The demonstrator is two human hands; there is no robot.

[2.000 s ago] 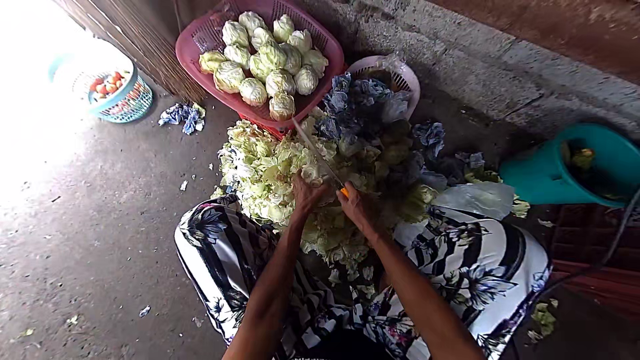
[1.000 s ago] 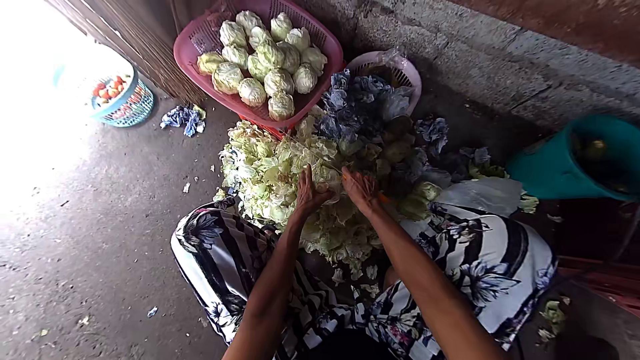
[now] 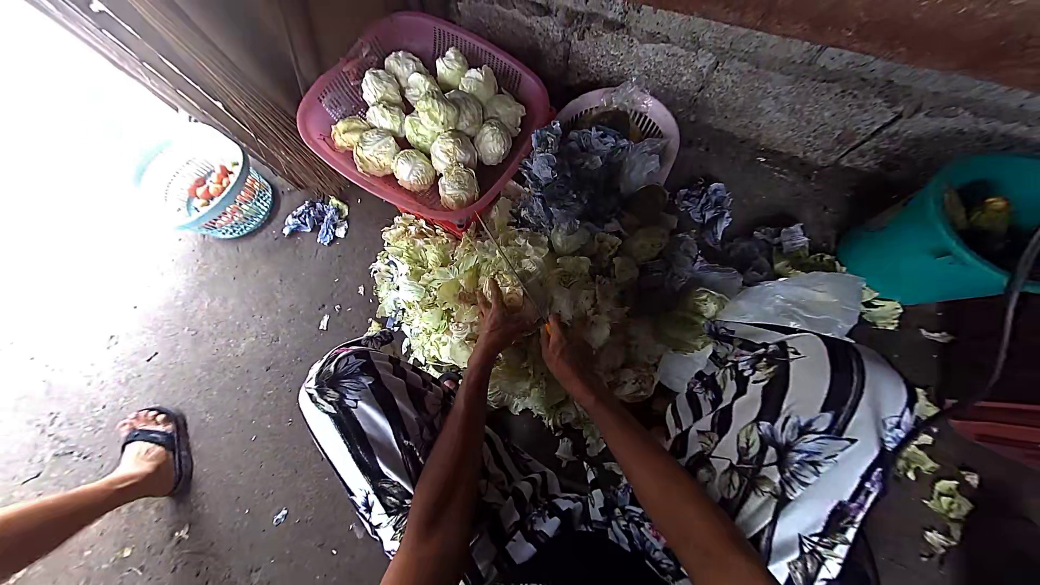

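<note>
My right hand (image 3: 566, 353) is closed on the orange handle of a knife (image 3: 517, 276), whose long thin blade points up and left toward the pink basket. Beside it, my left hand (image 3: 500, 321) has its fingers around a pale vegetable, possibly a lettuce or cabbage head, partly hidden among the leaves. Both hands are over a large heap of pale green leaves (image 3: 431, 276). Trimmed cabbage-like heads (image 3: 439, 112) fill much of the pink plastic basket (image 3: 322, 142) beyond the heap. Purple leaves (image 3: 581, 175) lie at the heap's upper right.
A light pink basket (image 3: 668, 134) stands by the block wall (image 3: 756, 97). At right are a teal bucket (image 3: 910, 252) and clear plastic (image 3: 800, 301). A blue basket (image 3: 252, 207) with red produce stands left. Another person's sandaled foot (image 3: 150, 451) is on the floor at lower left.
Another person's leg and foot have come into view at lower left. The knife blade, not visible one second ago, shows again above my hands.
</note>
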